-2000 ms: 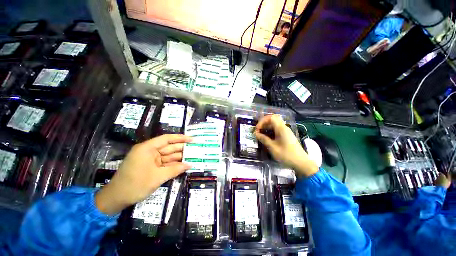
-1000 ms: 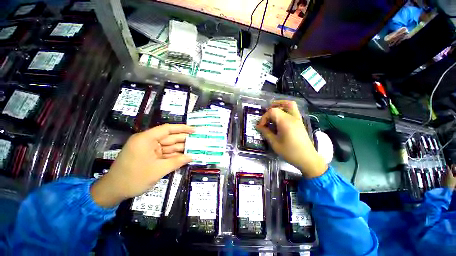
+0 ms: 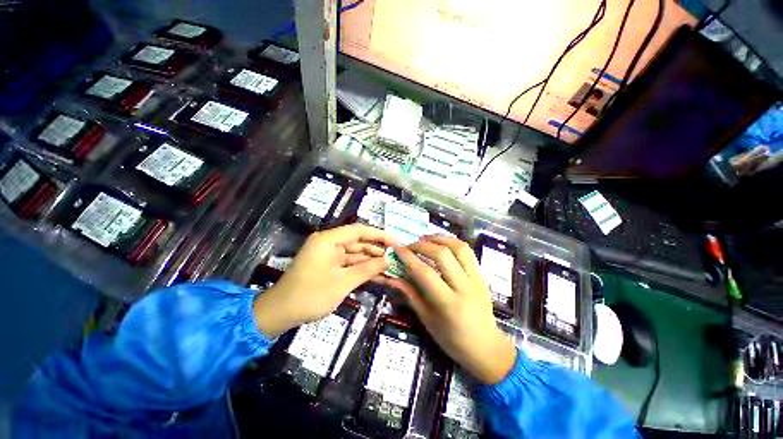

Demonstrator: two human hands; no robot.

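My left hand (image 3: 330, 273) holds a white label sheet with green bands (image 3: 405, 220) by its lower left part. My right hand (image 3: 448, 296) is at the sheet's lower edge, its fingertips meeting those of my left hand. Whether a peeled label is between the right fingertips cannot be told. Both hands are above a clear blister tray (image 3: 540, 233) holding black drive units with white labels, such as the drive unit (image 3: 392, 374) below my hands. The hands and sheet partly hide the middle units.
Stacked filled trays (image 3: 163, 154) lie left of the metal post (image 3: 317, 77). A label stack (image 3: 400, 123) and spare label sheets (image 3: 447, 159) lie behind the tray. A keyboard (image 3: 648, 225), white mouse (image 3: 607, 333) and black mouse (image 3: 639, 334) are at the right.
The view has swung left, showing more stacked trays. My right hand has left the drive unit at the tray's back row and come to the label sheet, beside my left hand.
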